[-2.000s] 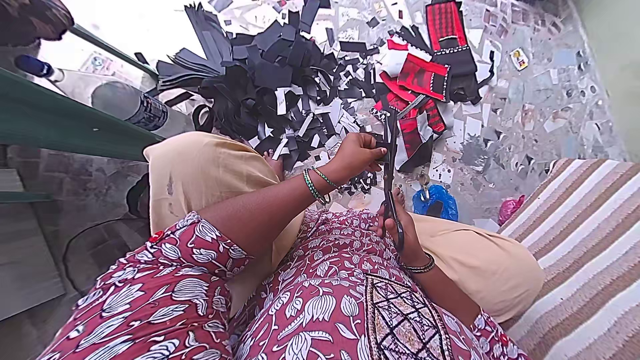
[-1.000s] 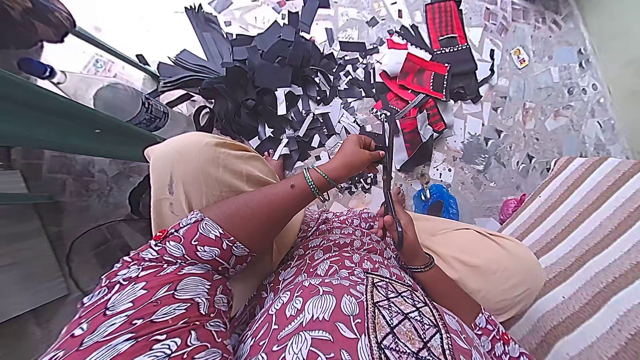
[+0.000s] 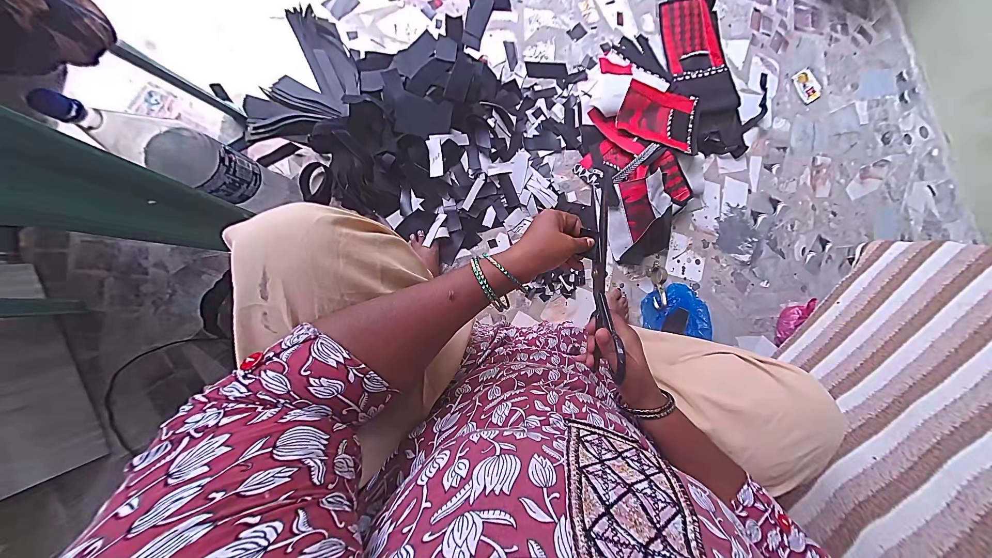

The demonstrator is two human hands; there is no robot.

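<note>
My right hand (image 3: 624, 353) grips the dark handles of long scissors (image 3: 600, 263), whose blades point away from me over the floor. Just left of the blades, my left hand (image 3: 552, 244) pinches a small dark piece (image 3: 587, 232) between thumb and fingers; its outline is hard to make out. Beyond my hands lies a heap of black strips and cut pieces (image 3: 418, 101), mixed with white scraps (image 3: 527, 182). Red and black checked fabric pieces (image 3: 657, 116) with stitched edging lie on the floor behind the scissor tips.
A plastic bottle with a blue cap (image 3: 186, 159) lies at the left beside a green frame (image 3: 101, 186). A blue plastic bag (image 3: 676, 310) and a pink one (image 3: 795, 319) are on the floor. A striped brown and white mat (image 3: 899, 387) is at the right.
</note>
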